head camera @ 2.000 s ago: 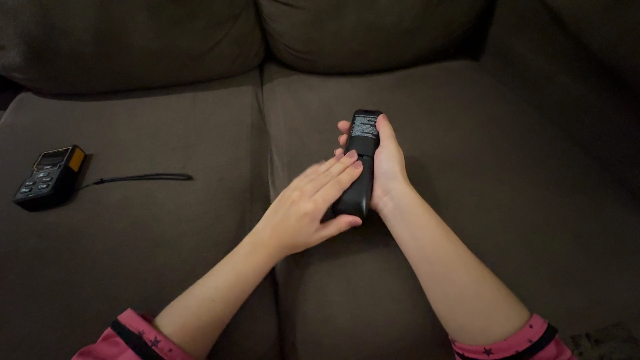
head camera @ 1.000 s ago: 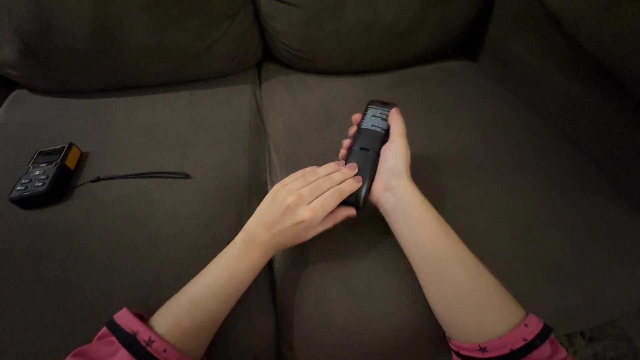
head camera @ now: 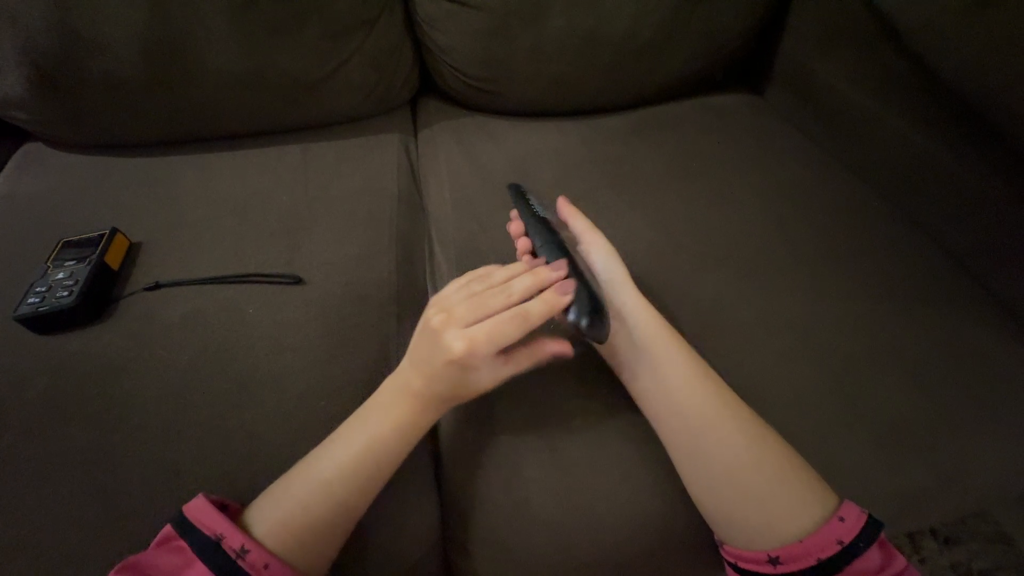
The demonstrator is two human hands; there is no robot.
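A slim black handheld device, perhaps a remote control, is tilted on its edge between my hands above the right seat cushion. My right hand holds it from the right and below, with fingertips showing at its left side and the thumb raised. The fingers of my left hand lie against the device's lower half; the thumb is slightly blurred, near its lower end. Its front face is mostly turned from view.
On the left seat cushion lies a black and yellow handheld meter with buttons and a small display, its black wrist strap stretching right. Back cushions stand behind, and a sofa arm is at the right.
The black device has turned from showing its face with light writing to standing nearly edge-on. Both hands stay on it, and the meter still lies on the left cushion.
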